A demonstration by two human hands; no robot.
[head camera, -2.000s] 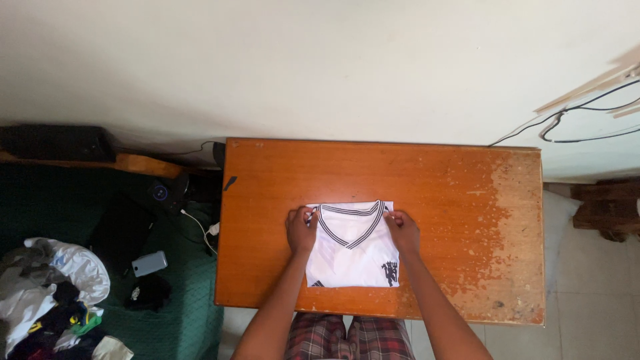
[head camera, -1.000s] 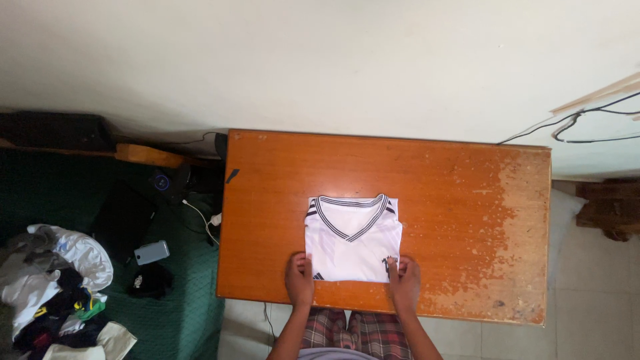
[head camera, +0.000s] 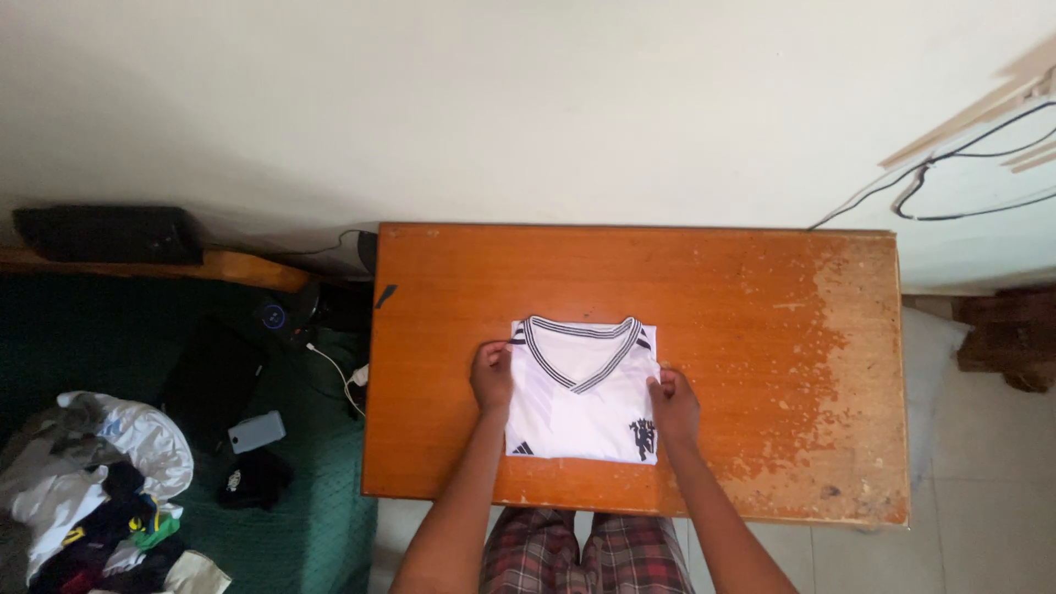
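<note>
A white jersey (head camera: 569,421) with a black-striped V-neck collar lies folded in a neat rectangle on the wooden table (head camera: 742,330), collar toward the wall. My left hand (head camera: 492,375) pinches its left edge near the striped shoulder. At the right edge, a little lower, my right hand (head camera: 675,404) has thumb and fingers closed on the fabric. A dark crest shows at the jersey's lower right and a small Adidas mark at its lower left.
Left of the table, a green-covered bed (head camera: 322,511) bears a heap of clothes (head camera: 124,495), a phone (head camera: 257,432), a black cap (head camera: 254,480) and a white charging cable (head camera: 338,371). Black cables (head camera: 957,155) hang on the wall at right.
Both hands have moved from the jersey's lower corners up along its sides, toward the collar. Two seconds ago they were at its top corners. The jersey remains folded.
</note>
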